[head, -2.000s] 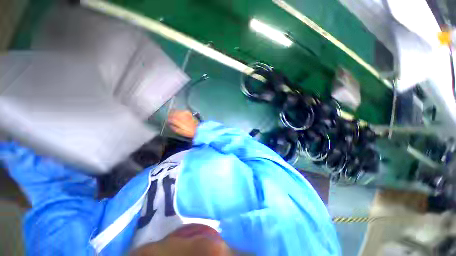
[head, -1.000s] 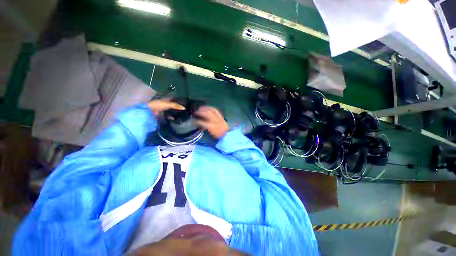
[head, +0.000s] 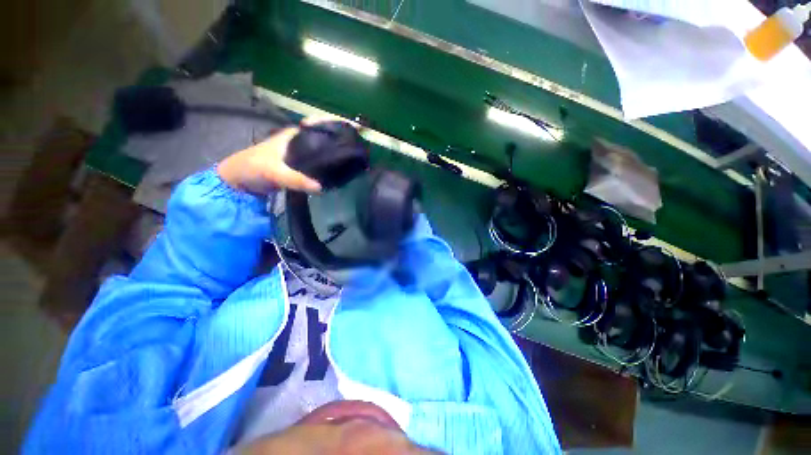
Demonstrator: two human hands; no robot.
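Note:
My left hand [head: 265,164] is shut on a black headset [head: 307,218], with its fingers at the left ear cup, above the bench. The headset is raised close to the camera with its two ear cups facing upward and its band curving below them, towards my chest. A microphone boom with a dark tip [head: 149,108] sticks out to the left. My right sleeve reaches the right ear cup [head: 391,204], but the right hand is hidden behind it. A stack of pale grey bags [head: 209,133] lies at the bench's left, partly behind the boom.
Several black headsets [head: 569,275] cluster on the green bench [head: 445,107] at the right. A filled grey bag [head: 622,178] lies behind them. White sheets [head: 645,58] hang from the shelf at upper right, beside an orange-yellow bottle [head: 769,35]. Brown cardboard [head: 582,395] is below the bench edge.
Two seconds ago a large grey sheet was raised at the left; it is now gone from there. Since one second ago, the headset has risen from near the bench towards the camera and the boom swung left.

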